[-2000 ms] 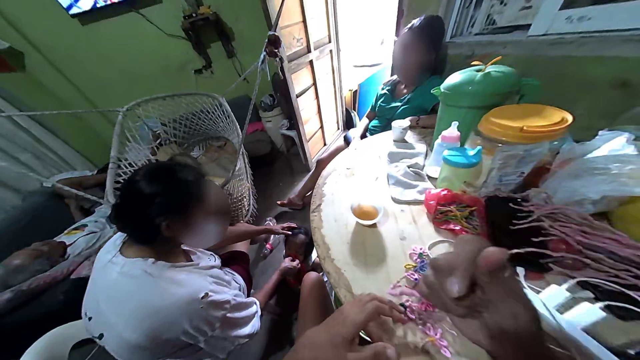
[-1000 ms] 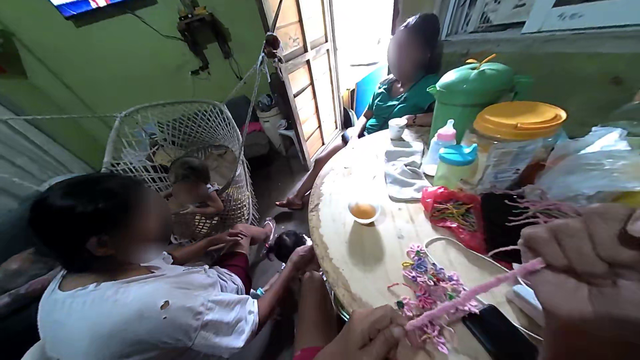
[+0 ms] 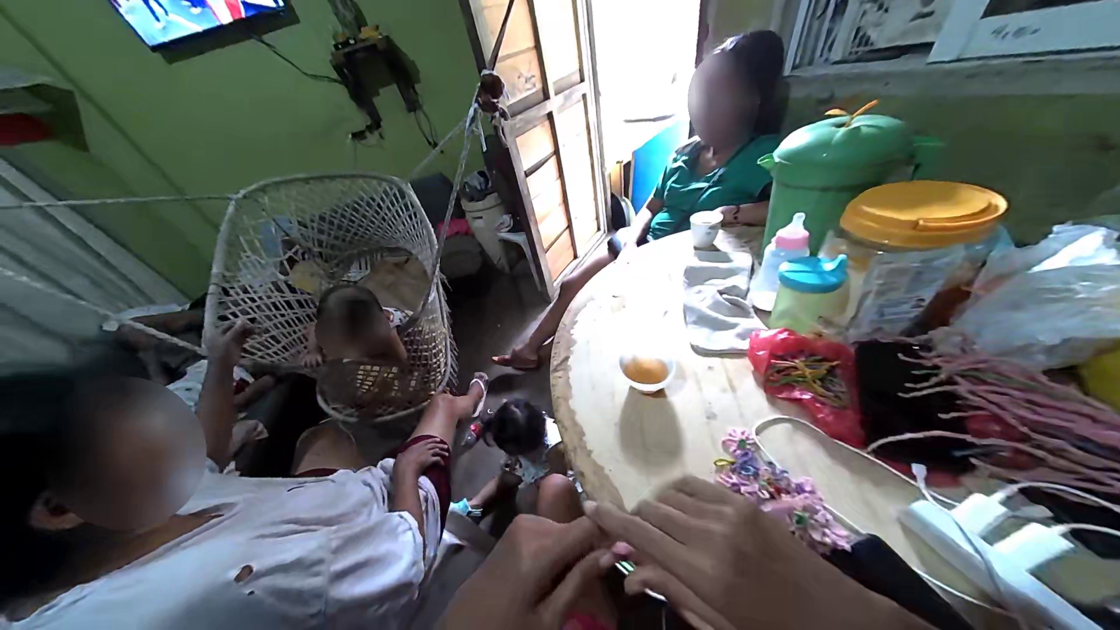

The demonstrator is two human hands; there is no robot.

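Observation:
My left hand (image 3: pixel 534 569) and my right hand (image 3: pixel 700 542) meet at the bottom centre, over the near edge of the round wooden table (image 3: pixel 604 385). Their fingertips pinch a small pink piece (image 3: pixel 622 550), mostly hidden by the fingers. Just beyond my right hand lies a pile of pink and purple yarn-like loops (image 3: pixel 779 490). Farther right, pink fuzzy strands (image 3: pixel 1006 398) spread over dark material, beside a red plastic bag (image 3: pixel 809 376) of thin coloured strips. A small bowl of brown liquid (image 3: pixel 646 372) stands beyond my hands.
A white power strip (image 3: pixel 989 560) with cables lies at right. A green jug (image 3: pixel 831 175), orange-lidded container (image 3: pixel 919 236), baby bottle (image 3: pixel 783 258) and grey cloth (image 3: pixel 719 302) stand or lie farther back. A person in white (image 3: pixel 289 542) sits at left; small children are near a woven hammock (image 3: pixel 332 210).
A second ago my hands were apart with a pink fuzzy strand stretched between them; now they are together. The person at left has raised an arm toward the hammock.

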